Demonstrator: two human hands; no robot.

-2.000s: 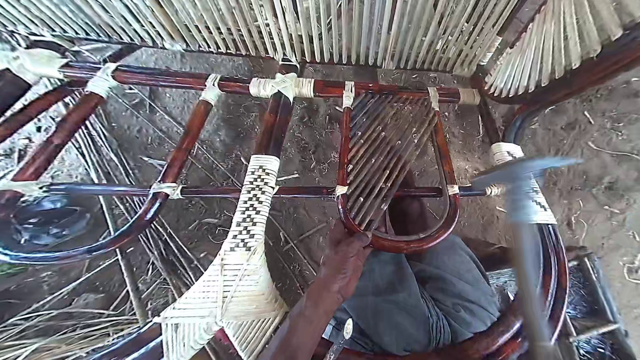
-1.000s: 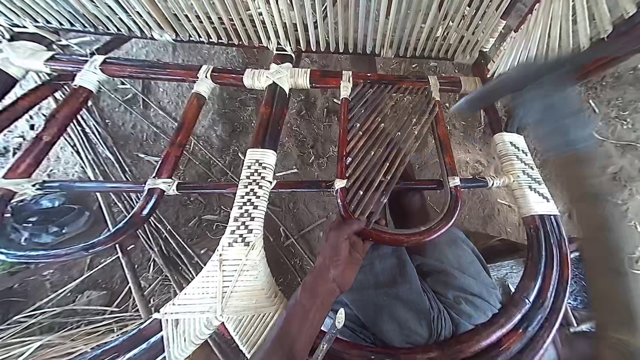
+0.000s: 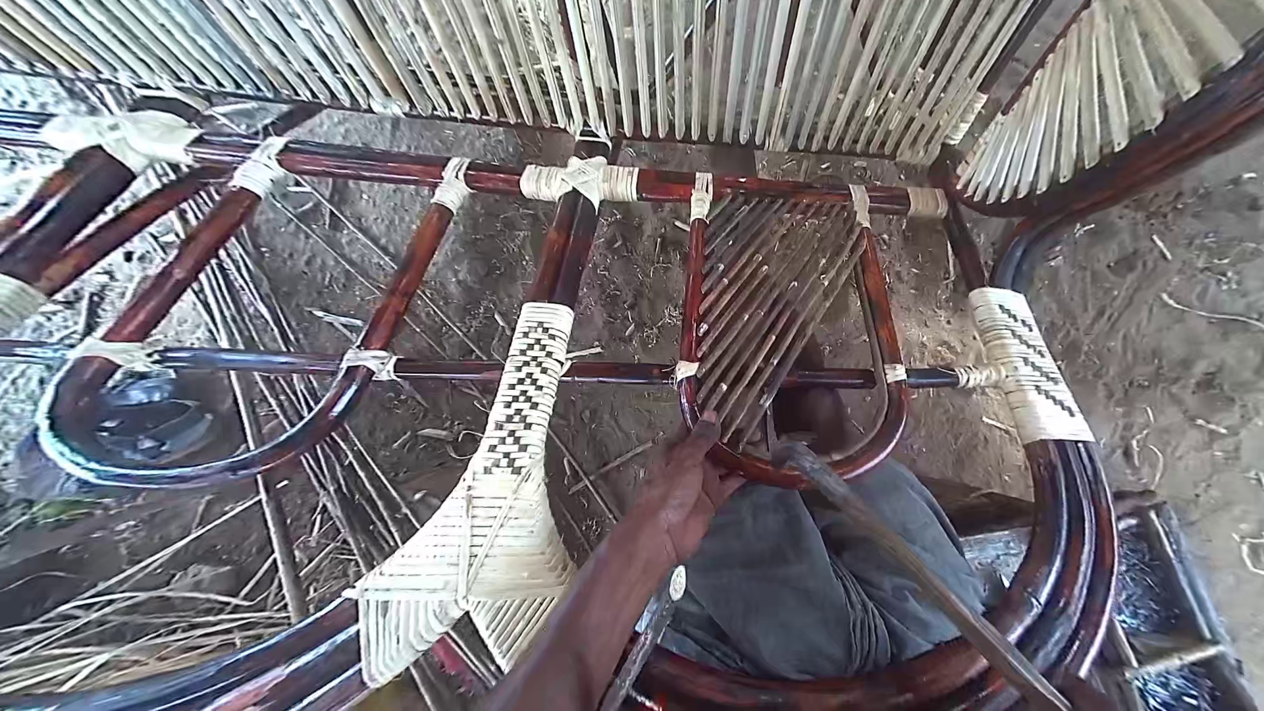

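Note:
My left hand (image 3: 696, 484) grips the lower left curve of a dark, glossy U-shaped cane frame (image 3: 894, 415), its fingertips at the lower ends of thin slanted sticks (image 3: 760, 306) that fill much of that frame. A hammer (image 3: 918, 563) reaches in from the lower right, its head at the frame's bottom curve, beside the sticks. Only a dark sliver of my right hand (image 3: 1082, 693) shows at the handle's end, at the bottom edge. Whether the hammer head touches the frame cannot be told.
A post wrapped in pale and black woven strips (image 3: 528, 385) stands left of my hand. An empty U-shaped frame (image 3: 247, 459) is farther left. Slatted panels (image 3: 691, 69) run across the top. Thick bent poles (image 3: 1071, 553) curve around my lap. Loose sticks (image 3: 286, 533) lie on the ground.
The hammer, raised and blurred at the right before, has come down and left to the frame's bottom curve. My left hand stays at the same part of the frame.

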